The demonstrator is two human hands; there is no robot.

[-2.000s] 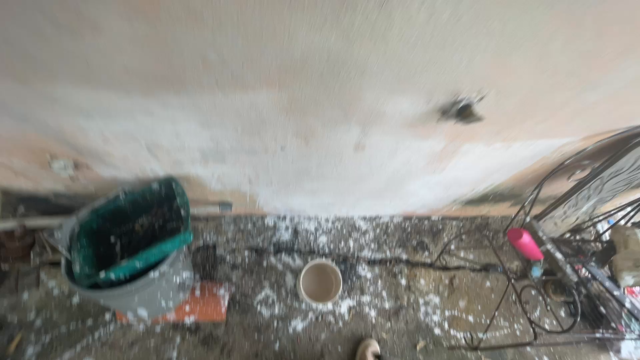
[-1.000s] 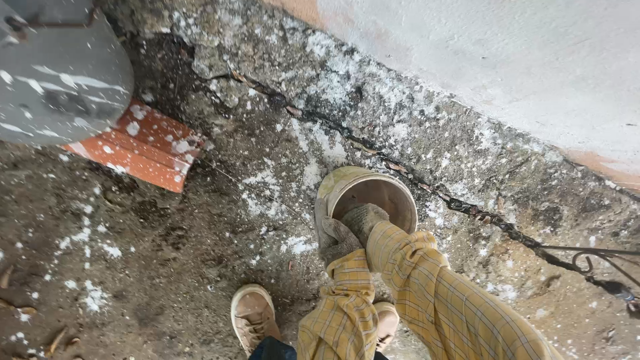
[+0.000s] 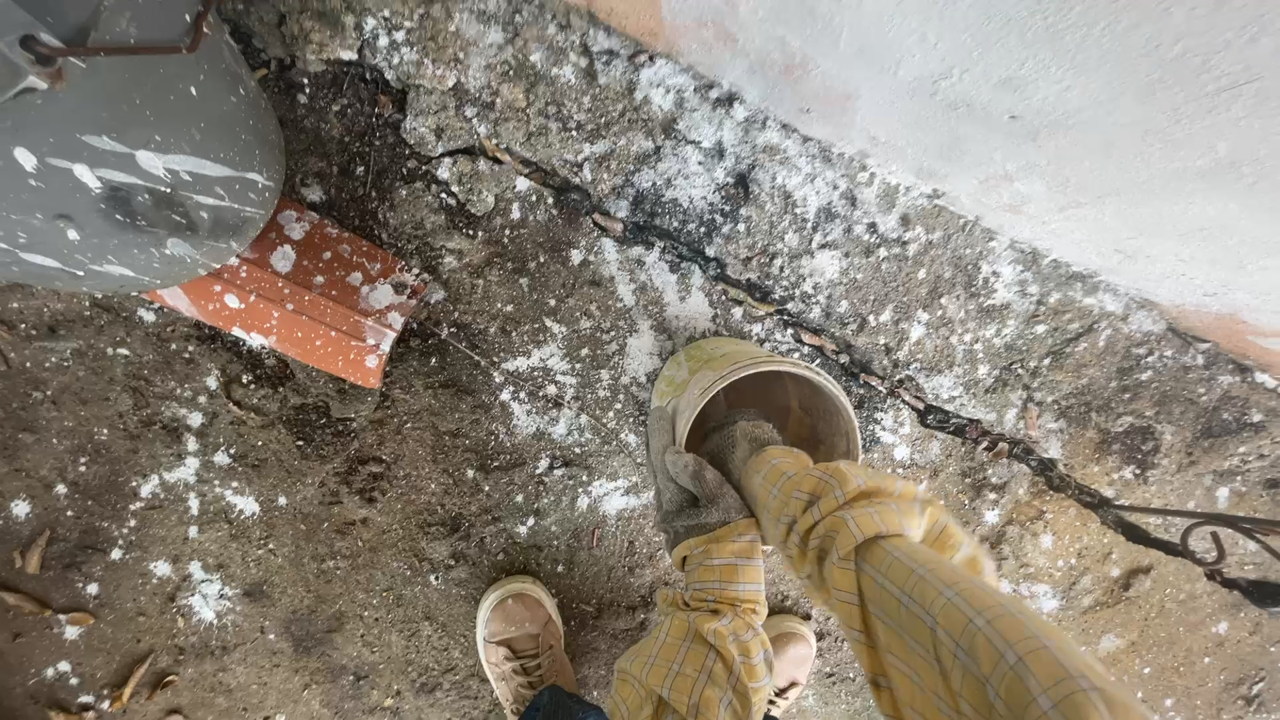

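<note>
A small cream plastic bucket (image 3: 715,365) is tilted, with its mouth toward me, above or on the paint-spattered ground. My left hand (image 3: 690,490), in a grey knit glove, grips the bucket's near left side, fingers along its outer wall. My right hand (image 3: 740,440), in a like glove, reaches through the mouth into the bucket; its fingers are hidden inside, and I cannot tell whether they hold anything. Both arms wear yellow plaid sleeves.
A large grey bucket (image 3: 140,150) with white splashes stands at upper left, partly over an orange clay tile (image 3: 320,290). A whitish wall (image 3: 1050,120) rises at upper right. Scrolled wrought iron (image 3: 1215,540) juts in from the right. My shoes (image 3: 525,635) are below the small bucket.
Two seconds ago the small bucket stood upright with no hands in view; now it is tilted, with my left hand on it and my right hand inside. The view has turned down to the ground.
</note>
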